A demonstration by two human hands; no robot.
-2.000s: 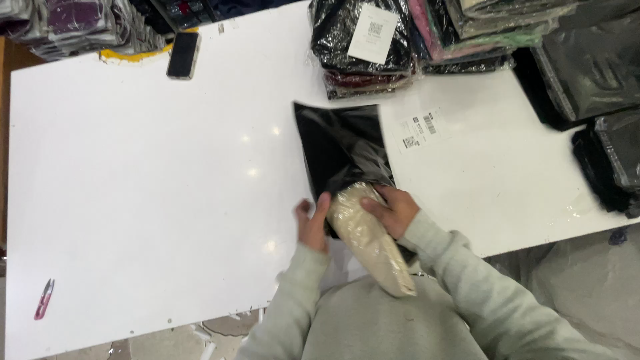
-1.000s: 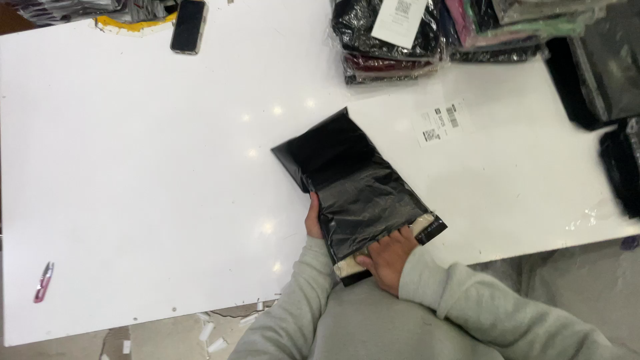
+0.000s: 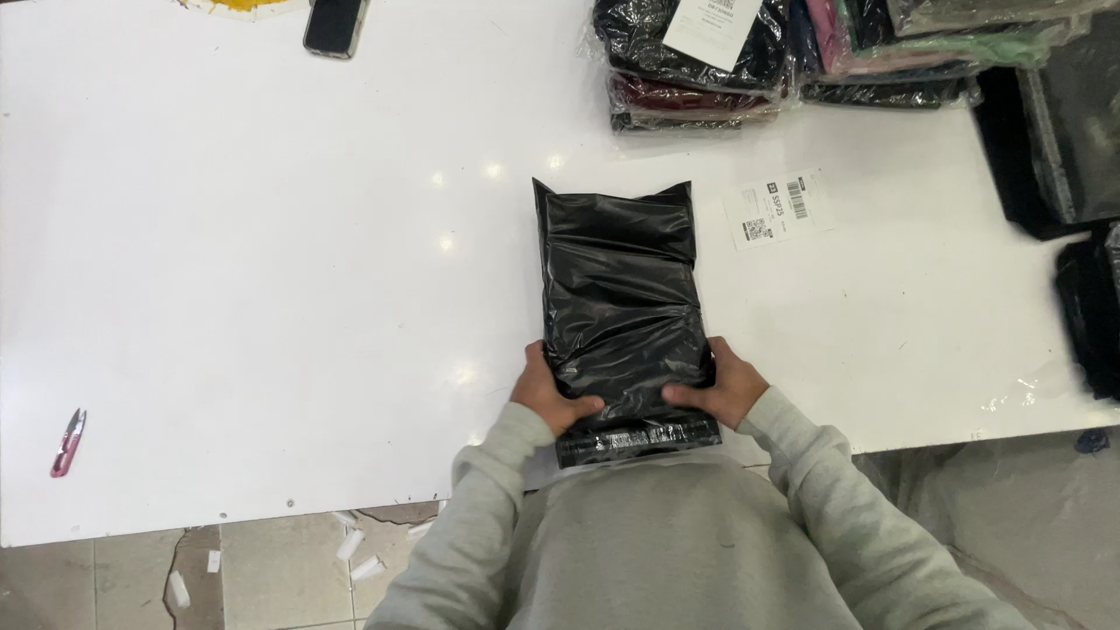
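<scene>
A black plastic mailing bag (image 3: 623, 297) lies upright in view at the table's front edge, its lower end near my body. My left hand (image 3: 553, 391) grips its lower left side, thumb on top. On the lower right side my right hand (image 3: 719, 382) holds it the same way. The fingers of both hands are partly hidden under the bag. A shiny strip runs across the bag's near end. The cream packet is not visible now. To the right of the bag, a white printed label (image 3: 777, 208) lies flat on the white table (image 3: 262, 262).
Plastic-wrapped folded garments (image 3: 691, 52) are stacked at the back, with a paper (image 3: 713, 31) on top. Dark packets (image 3: 1085, 131) stand at the right. A phone (image 3: 335, 26) lies at the back left, pink-handled thread snips (image 3: 68, 444) at the front left.
The cream packet, held at the bag two seconds ago, went into the black bag and is now out of sight. The bag has turned straight, and my hands have moved to its two sides.
</scene>
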